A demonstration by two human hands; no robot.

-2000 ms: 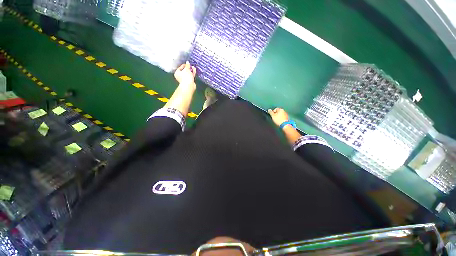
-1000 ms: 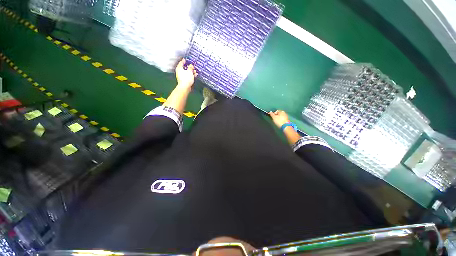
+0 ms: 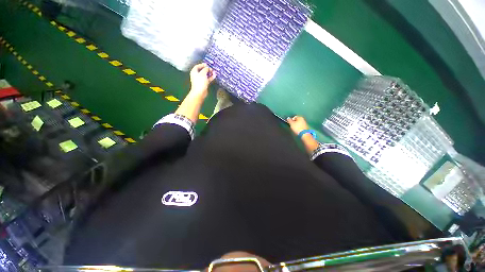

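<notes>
A purple blister tray [image 3: 255, 48] with a grid of pockets lies on the green bench [image 3: 306, 74] in front of me. My left hand [image 3: 202, 77] is at the tray's near left edge, fingers bent together. A small dark purple spot shows at its fingertips; whether it is a part or the tray edge is unclear. My right hand [image 3: 297, 124] rests at the bench's front edge, fingers curled, with a blue band on the wrist. I cannot tell if it holds anything.
Stacked clear trays [image 3: 173, 29] stand left of the purple tray. Clear trays with dark parts [image 3: 377, 117] lie at right, beside a tray with a white label [image 3: 445, 179]. Trays with yellow-green labels [image 3: 67, 145] are at far left. Yellow-black tape [image 3: 127, 71] crosses the floor.
The view has shifted slightly, so the trays and floor tape sit a little differently in the picture. Both hands keep nearly the same places and poses.
</notes>
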